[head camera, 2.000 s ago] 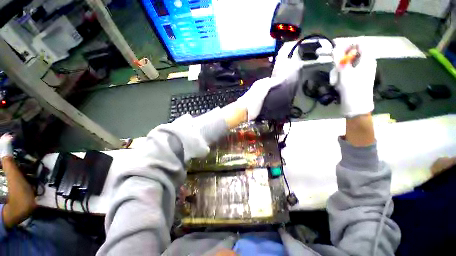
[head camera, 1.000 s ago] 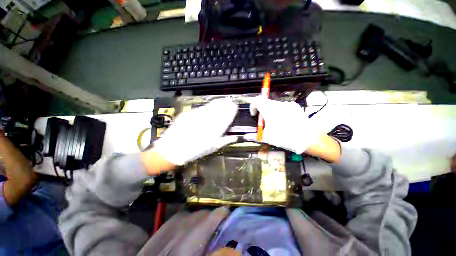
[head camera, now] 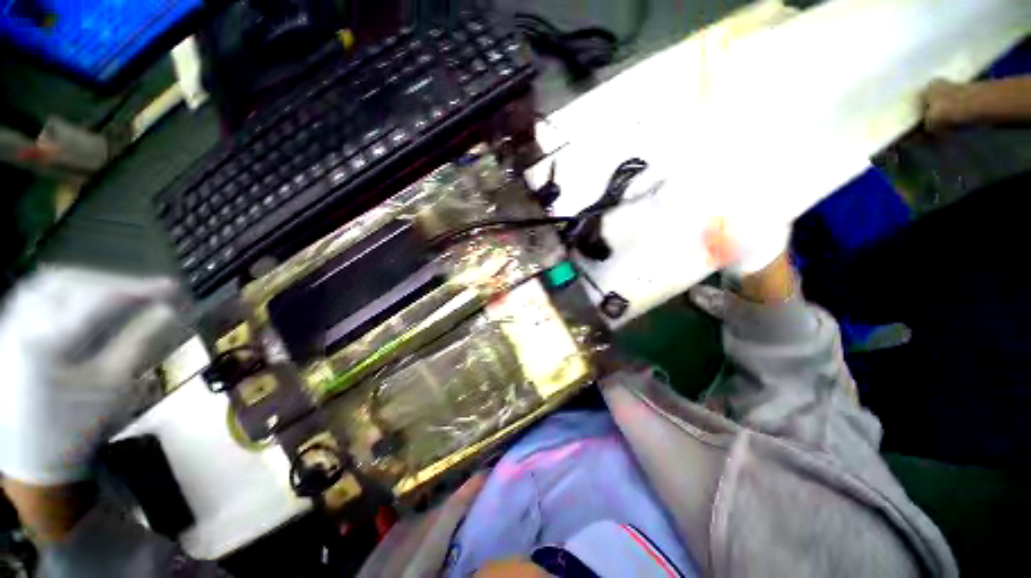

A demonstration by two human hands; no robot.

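A black power adapter (head camera: 360,285) lies in the upper test fixture (head camera: 326,251). Its black cable (head camera: 497,225) runs right to a coiled part on the bench. The lower test fixture (head camera: 452,390), covered in shiny film, holds no adapter. My left hand (head camera: 85,367), in a white glove, is raised at the far left, away from the fixtures; it is blurred and its fingers cannot be made out. My right hand (head camera: 752,246), gloved and washed out, is over the white bench to the right, with a blurred orange patch of the marker pen (head camera: 717,242) at its fingers.
A black keyboard (head camera: 351,141) stands behind the fixtures. A blue monitor (head camera: 91,34) shows at the upper left. Black adapters (head camera: 149,480) stand on the left bench, partly hidden by my left arm. Another person's hand (head camera: 955,104) is at the right bench edge. A blue bin (head camera: 854,215) is below.
Both hands have left the upper fixture, the left outward to the left and the right outward to the right. The adapter there is now uncovered. The view has turned and tilted.
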